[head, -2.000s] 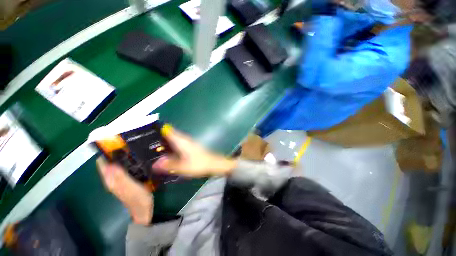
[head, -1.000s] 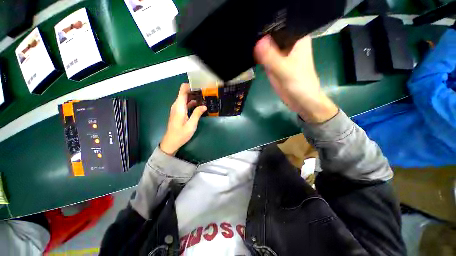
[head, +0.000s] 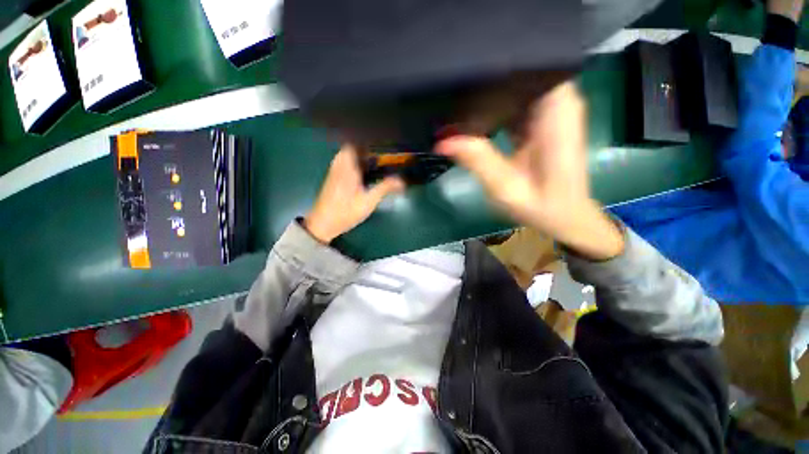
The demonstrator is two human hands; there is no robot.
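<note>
A plain black box [head: 426,53] looms large near the camera at the top centre. My right hand [head: 554,173] grips it from below and behind; the fingertips are blurred or hidden by the box. My left hand [head: 344,197] holds a black-and-orange box sleeve [head: 399,161] just under the black box. Most of the sleeve is hidden by the box, so I cannot tell whether the box touches it. A fanned stack of flat sleeves [head: 173,199] lies on the dark green worktop [head: 53,266] to the left, orange band at its left side.
White-topped sleeved boxes [head: 108,53] stand on the green belt beyond the pale guide rail [head: 191,121]. Two plain black boxes [head: 663,93] stand at the right, beside a person in blue [head: 763,177]. A red stool [head: 129,355] is below the worktop at left.
Over the last second, the black box has come lower over the sleeve and covers most of it. Earlier, both hands held a sleeve with no black box in them.
</note>
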